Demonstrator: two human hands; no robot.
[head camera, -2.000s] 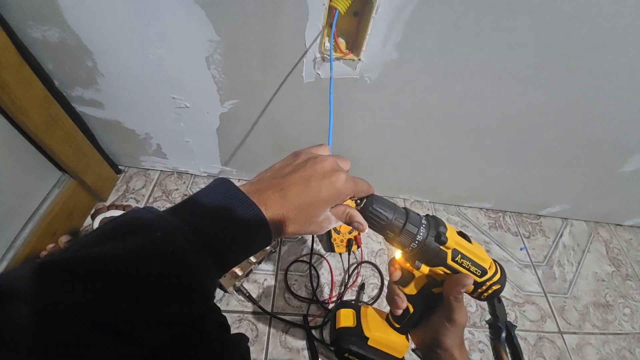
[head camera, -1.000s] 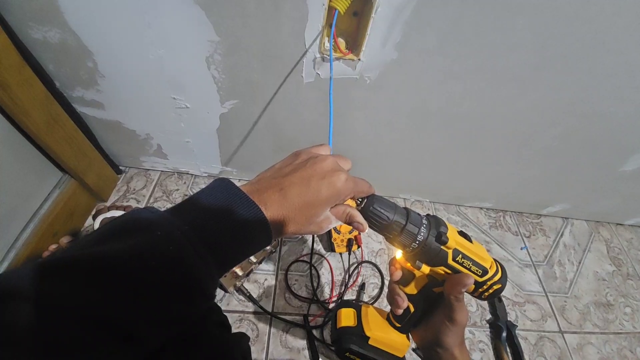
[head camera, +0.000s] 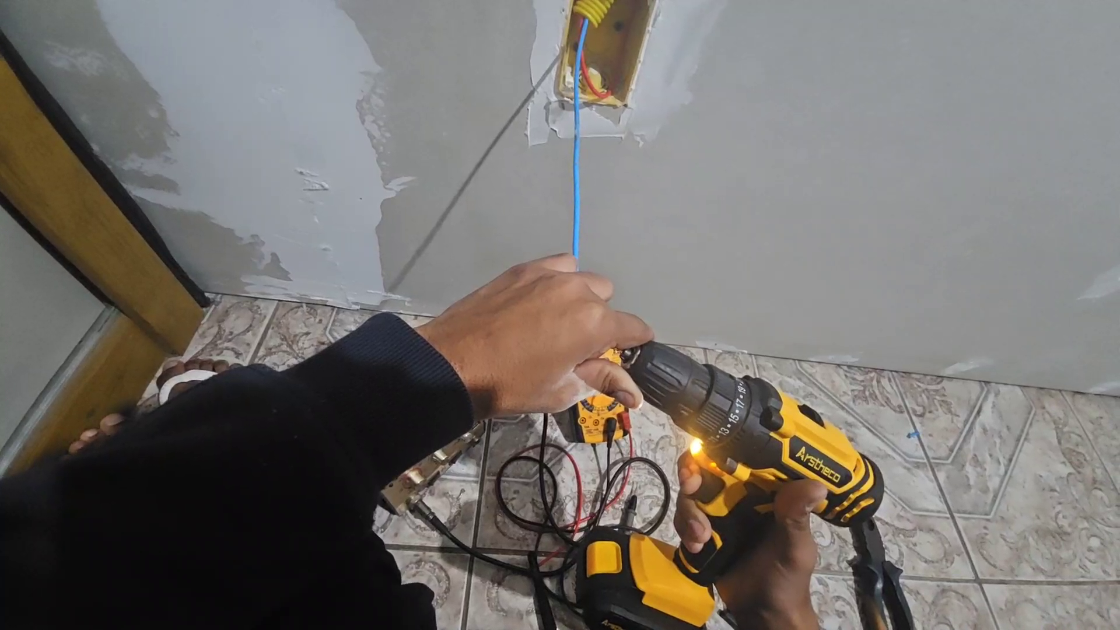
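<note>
My right hand (head camera: 770, 542) grips the handle of a yellow and black cordless drill (head camera: 787, 437), its light lit and its chuck pointing up and left. My left hand (head camera: 542, 341) is closed at the front of the chuck, its thumb and forefinger near the tip; what lies between those fingers is hidden. A blue insulated wire (head camera: 576, 175) runs taut from a yellow electrical box (head camera: 632, 52) in the wall down to my left hand. Inside the box are a red wire (head camera: 591, 80) and the end of a yellow corrugated conduit (head camera: 593, 10).
On the tiled floor (head camera: 1032, 490) lie a yellow multimeter (head camera: 599, 416) with coiled black and red test leads (head camera: 503, 490), a metal device (head camera: 429, 477) with a black cable, and a black-handled tool (head camera: 875, 569). A wooden door frame (head camera: 96, 210) stands at the left of the patched wall (head camera: 831, 219).
</note>
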